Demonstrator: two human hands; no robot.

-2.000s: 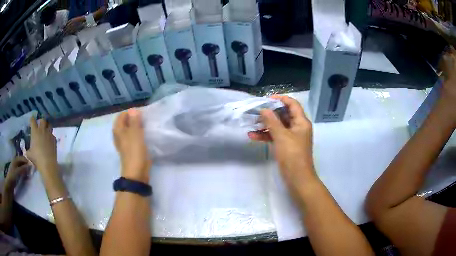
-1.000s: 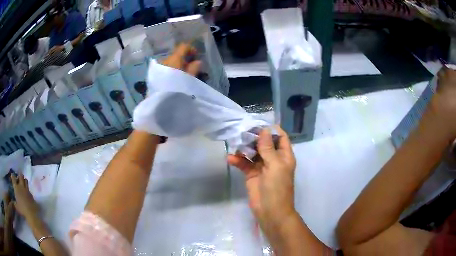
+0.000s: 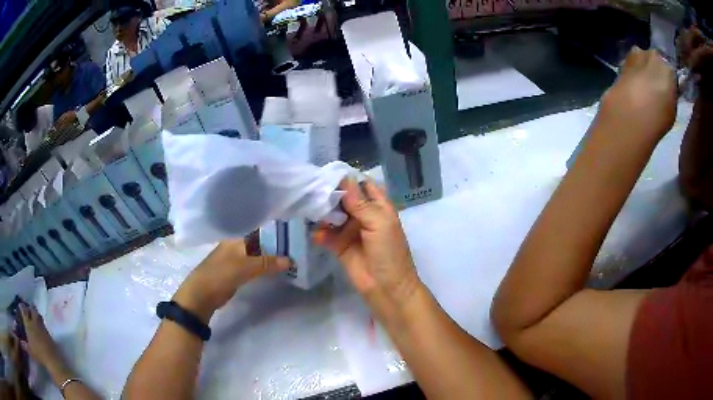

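My right hand [image 3: 367, 234] grips the twisted narrow end of a white bagged appliance [image 3: 227, 191]. Its thick end, with a dark round shape showing through, points left. My left hand [image 3: 231, 273], with a dark wristband, holds the lower part of an open retail box [image 3: 313, 258] on the bench. The bagged appliance is in front of this box and hides part of it. The box's flaps stand up. The bundle is outside the box.
Another open retail box [image 3: 405, 148] with clear plastic in its top stands behind my right hand. A row of open boxes [image 3: 141, 199] runs along the left. Another person's arm [image 3: 578, 211] reaches in at right; other hands [image 3: 35, 336] are at far left.
My left hand has come back from the row with a box and now holds it on the bench. My right hand has moved left with the bagged appliance. The view has shifted.
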